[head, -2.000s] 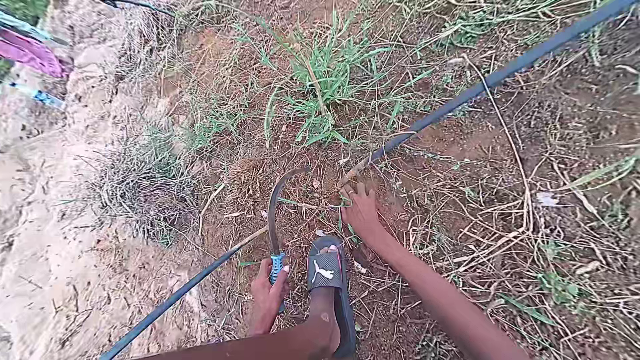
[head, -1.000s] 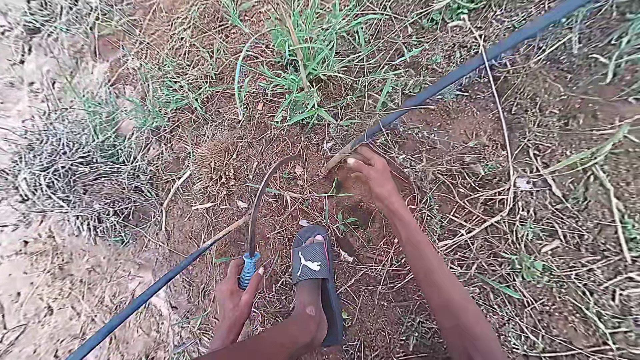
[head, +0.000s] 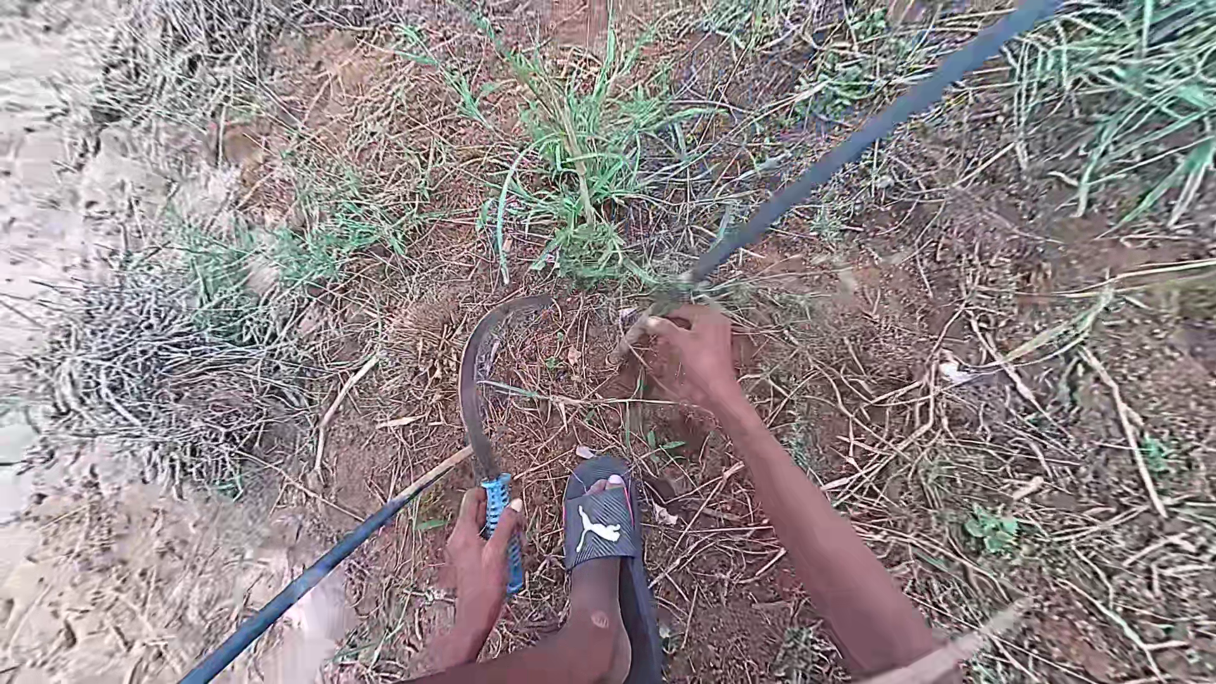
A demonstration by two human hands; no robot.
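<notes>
My left hand [head: 483,560] is closed around the blue handle of a sickle [head: 468,380], whose curved dark blade points up and bends right over the soil. Just below the blade's base lies the bare pale end of a dark hose or pole [head: 323,562], which runs to the lower left. My right hand [head: 698,351] grips the pale end piece of another dark hose or pole [head: 836,161] that slants to the upper right. Some fingers of that hand are hidden behind it.
My foot in a Puma slide sandal [head: 600,532] stands between my hands. A green grass tuft [head: 589,180] grows ahead. Dry grass [head: 171,370] clumps at the left beside pale ground, and dry stalks [head: 912,408] litter the right. A blurred pale stick crosses the lower right corner.
My right hand has closed on the pale end of the right hose or pole, and that piece now stands higher off the soil. My left hand still holds the sickle.
</notes>
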